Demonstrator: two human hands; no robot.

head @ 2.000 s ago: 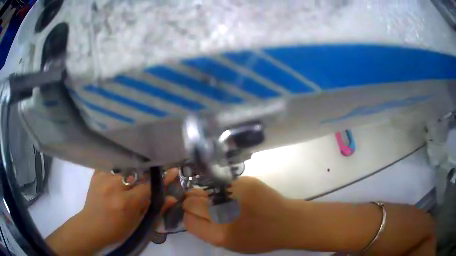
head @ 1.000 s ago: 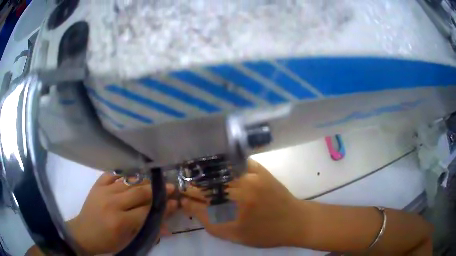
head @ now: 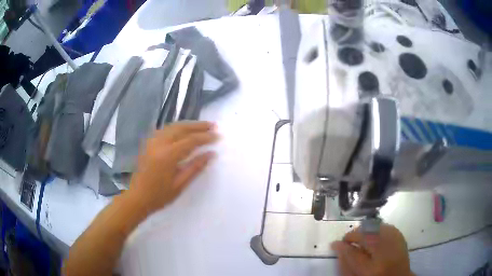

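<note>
My left hand [head: 170, 159] is over the white table, at the near right edge of the grey and white cut pieces [head: 129, 113]. Its fingers are apart and point right; it is slightly blurred and holds nothing that I can see. My right hand [head: 377, 250] is at the front of the machine bed [head: 296, 232], right of the presser foot [head: 319, 205], partly behind the tension assembly. Its thumb and fingers are close together; whether they hold something cannot be seen. No fabric shows under the presser foot.
The white sewing machine head [head: 345, 91] with a blue stripe fills the upper right. Pink-and-blue snips [head: 439, 207] lie on the bed at the right. A grey strip [head: 289, 59] runs behind the head. Blue material [head: 108, 27] shows beyond the table at upper left.
The view has swung left, bringing the cut pieces into sight. My left hand has left the needle area and moved left to the pieces. My right hand is now lower, at the bed's front.
</note>
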